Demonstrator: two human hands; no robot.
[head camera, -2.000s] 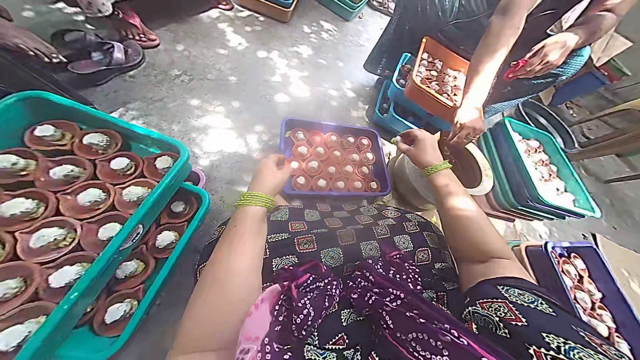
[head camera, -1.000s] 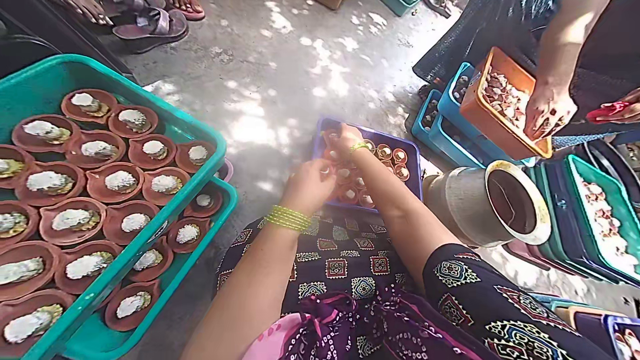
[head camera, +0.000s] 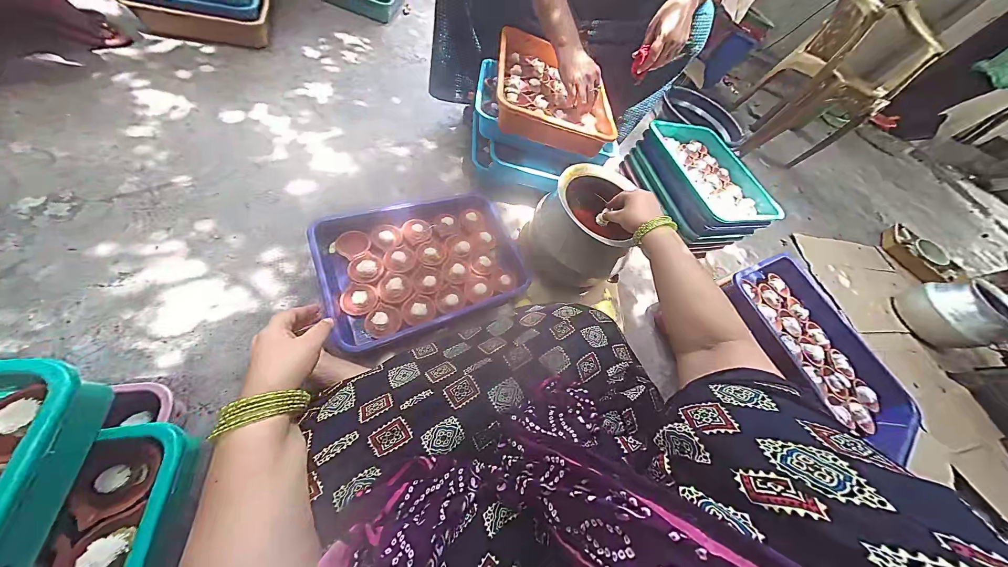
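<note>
My left hand (head camera: 287, 346) is at the lower left corner of a purple plastic tray (head camera: 335, 315), thumb and fingers close together at its rim. Several round clay cups (head camera: 429, 281) stand in rows in the tray, most with a white lump inside; one at the upper left (head camera: 352, 244) looks bare. Over the mouth of a metal pot (head camera: 551, 244) with dark reddish liquid (head camera: 587, 197) is my right hand (head camera: 630, 211), its fingertips pinching a small whitish lump (head camera: 602, 217).
Another person's hand (head camera: 580, 76) reaches into an orange tray (head camera: 551, 126) on blue trays (head camera: 516, 169). Stacked teal trays (head camera: 772, 213) stand right of the pot, a purple tray (head camera: 898, 441) lies right of my legs, and teal trays with filled clay cups (head camera: 177, 449) are at lower left.
Both hands were together over the purple tray one second ago; my right hand has moved right to the pot, my left to the tray's left corner. The view has shifted.
</note>
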